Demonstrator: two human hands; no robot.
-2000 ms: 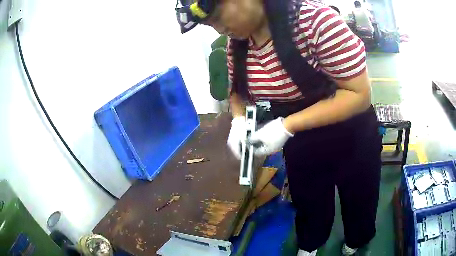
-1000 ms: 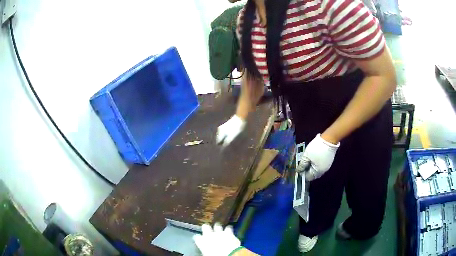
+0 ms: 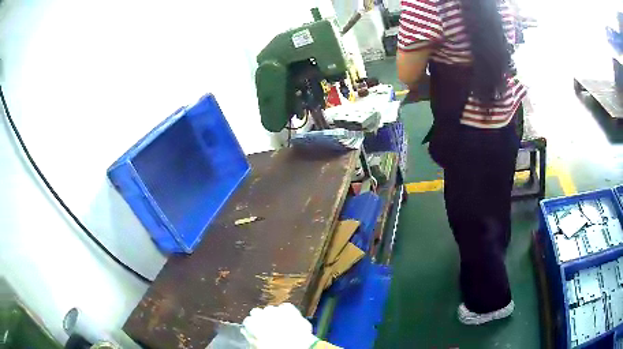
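Observation:
A gloved hand in white knit, my right hand point(image 3: 280, 328), is at the bottom edge of the picture, over the near end of the worn brown bench point(image 3: 273, 204). It is cut off by the picture's edge. It covers the right part of a silvery metal panel point(image 3: 229, 337), whose left part shows blurred beside the fingers. The hand touches or overlaps the panel; I cannot tell if the fingers grip it. My left hand is out of the picture.
A blue crate point(image 3: 188, 174) leans against the wall on the bench. A green machine head point(image 3: 300, 68) stands behind the bench. Cardboard point(image 3: 338, 255) lies below its right edge. A person point(image 3: 475, 163) stands on the right. Blue crates of metal parts point(image 3: 587, 272) are at lower right.
My right hand came into view at the panel and now covers its right part. The other person, who handled a metal part at the bench, has stepped back and turned away. The view has shifted.

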